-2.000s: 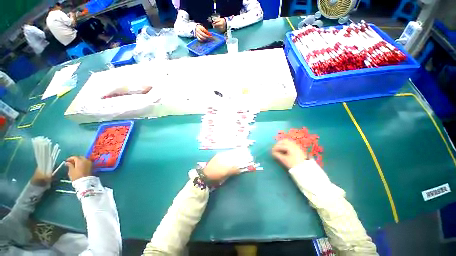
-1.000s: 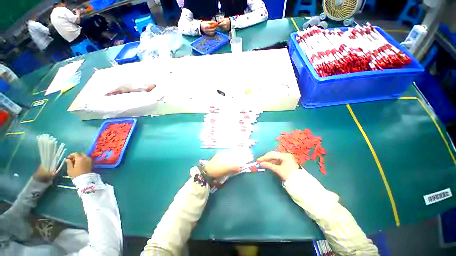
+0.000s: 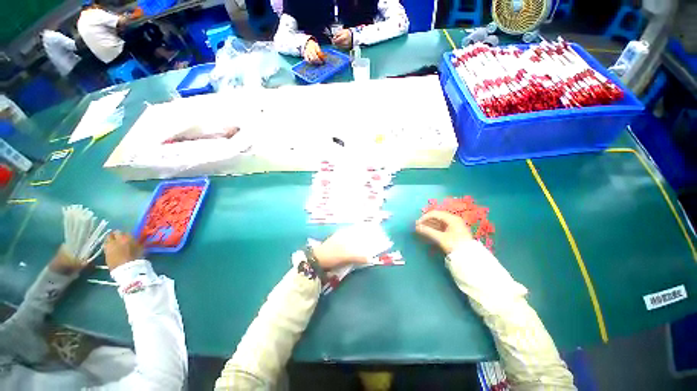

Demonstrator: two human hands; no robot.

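My left hand [image 3: 342, 248] is closed around a bundle of white sticks with red sections [image 3: 388, 260]; their ends stick out to the right and below the hand. A heap of similar red-and-white sticks [image 3: 349, 195] lies just beyond it, against the long white block. My right hand [image 3: 443, 229] is at the left edge of a loose pile of orange-red pieces [image 3: 475, 216], fingers bent and close together. Whether a piece is between its fingertips is too small to tell.
The long white block [image 3: 290, 122] crosses the table. A large blue bin [image 3: 535, 137] of red-and-white sticks stands far right. A blue tray [image 3: 182, 221] of red pieces is left, beside a neighbour's hands holding white sticks [image 3: 82, 231]. Another person's hands are opposite, over a small tray [image 3: 321, 69].
My right hand has moved right, from the stick ends at my left hand back to the red pile. My left hand stays on the bundle. The person opposite has moved a hand to their tray.
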